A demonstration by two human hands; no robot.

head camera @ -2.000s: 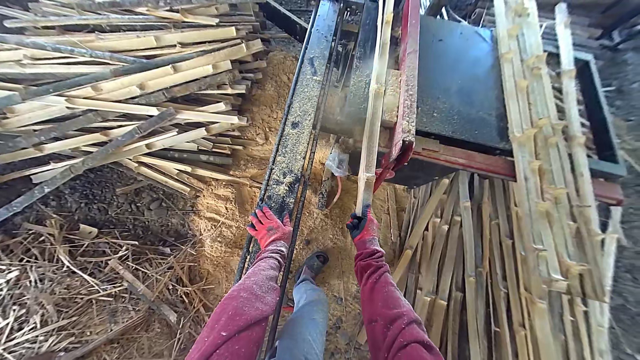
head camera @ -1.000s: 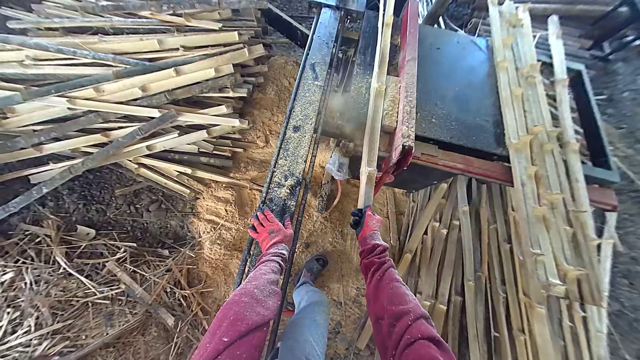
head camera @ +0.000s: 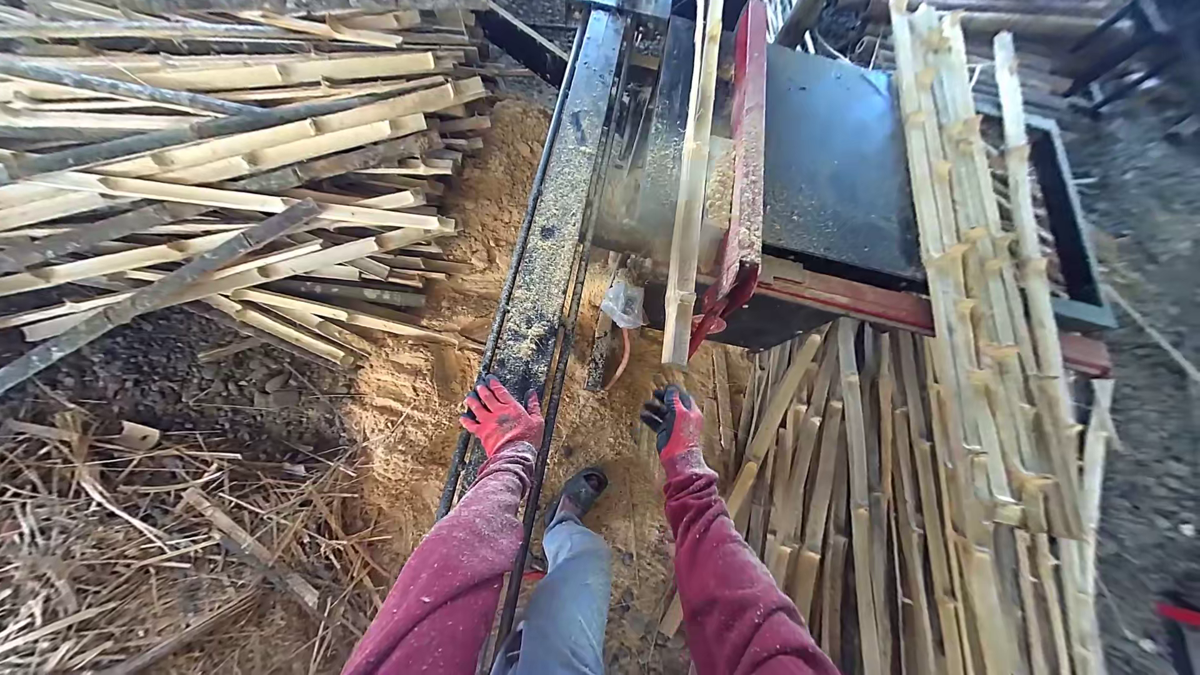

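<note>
My left hand (head camera: 503, 415), in a red and black work glove, rests spread on the sawdust-covered metal rail (head camera: 553, 234) of a machine. In a matching glove, my right hand (head camera: 673, 418) is just below the near end of a split bamboo strip (head camera: 691, 206), with a small gap between them. Its fingers are partly curled around nothing. The strip lies lengthwise on the machine, beside a red metal guard (head camera: 745, 159). Dust hangs about the strip's middle, and its far end runs out of view.
Split bamboo is piled at the left (head camera: 309, 150). More bamboo strips (head camera: 975, 281) lie across the machine's red crossbar (head camera: 844, 298), with others (head camera: 844, 487) below. Bamboo scraps (head camera: 187, 544) litter the lower left. A clear plastic piece (head camera: 623, 305) hangs near an orange hose (head camera: 621, 361).
My right hand has let go of the bamboo strip's near end, which it held in both earlier frames. My left hand remains on the rail.
</note>
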